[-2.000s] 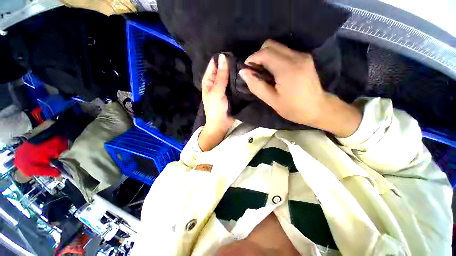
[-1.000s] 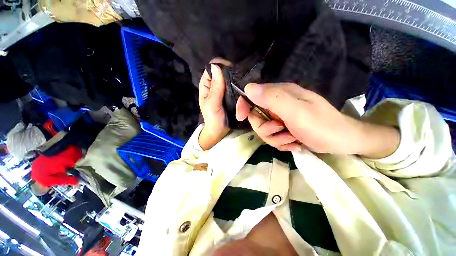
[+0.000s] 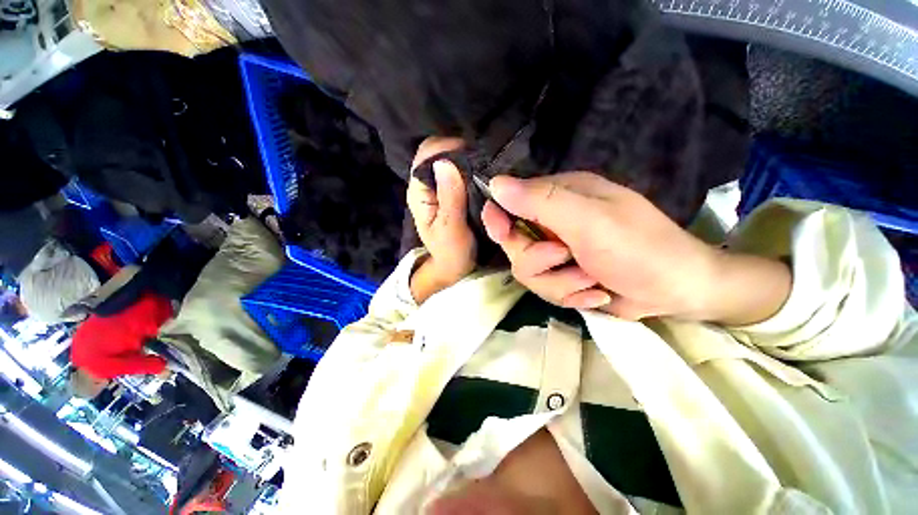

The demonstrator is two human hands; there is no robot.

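Observation:
A large dark garment piece (image 3: 453, 70) hangs from the table side over the lap, with a thin seam line running down it. My left hand (image 3: 443, 216) pinches a fold of its edge between thumb and fingers. My right hand (image 3: 604, 241) is closed around small thread snips (image 3: 481, 185). Only their short metal tip shows at the fingertips, touching or very near the pinched fold; the rest is hidden in the palm. Any thread is too fine to tell.
A measuring tape strip (image 3: 805, 30) runs along the table edge at top right. A blue crate (image 3: 267, 141) with dark cloth stands left of the garment, another blue crate (image 3: 312, 297) below it. Brown cardboard (image 3: 151, 22) is at top left. A person in red (image 3: 121, 337) is at far left.
Two seconds ago both hands were at the cloth with no tool tip showing. The right hand has since moved lower, with the snips' tip showing. In the last second the tip moved slightly.

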